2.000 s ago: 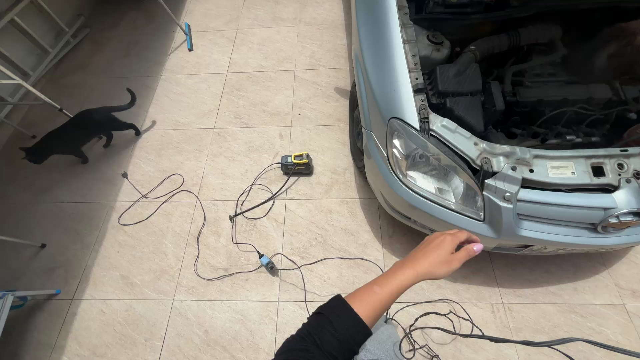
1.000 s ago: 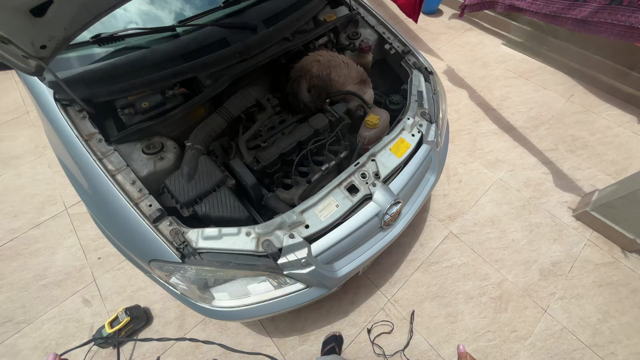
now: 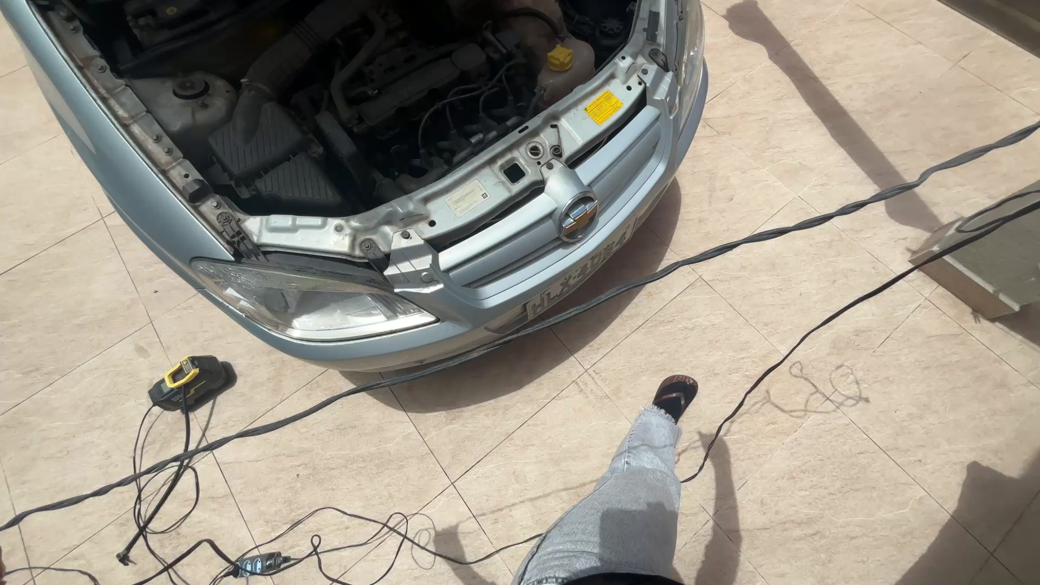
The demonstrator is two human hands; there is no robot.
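Neither of my hands can be made out; a tiny skin-toned sliver at the lower left edge is too small to identify. A twisted black cable [image 3: 617, 290] runs taut across the view, in front of the car's bumper [image 3: 390, 351], with both ends out of frame. A thinner black cable [image 3: 800, 345] comes in from the right and passes behind my leg in light jeans [image 3: 621, 512]. At the left, a black and yellow portable device [image 3: 188, 382] lies on the tiles with leads attached. Below it, a small blue and black cable unit [image 3: 260, 564] lies among loose thin cables.
The silver-blue car's engine bay [image 3: 390, 97] is open, with a headlight [image 3: 317, 305] facing me. A yellow-capped reservoir [image 3: 566, 69] sits inside. At the right stands a low stone-like block [image 3: 975, 268]. My foot in a dark sandal [image 3: 676, 394] is on the tiled floor.
A hand and dark sleeve seen two seconds ago are out of view, as is the black cat. The view has shifted strongly. The twisted cable now crosses before the car.
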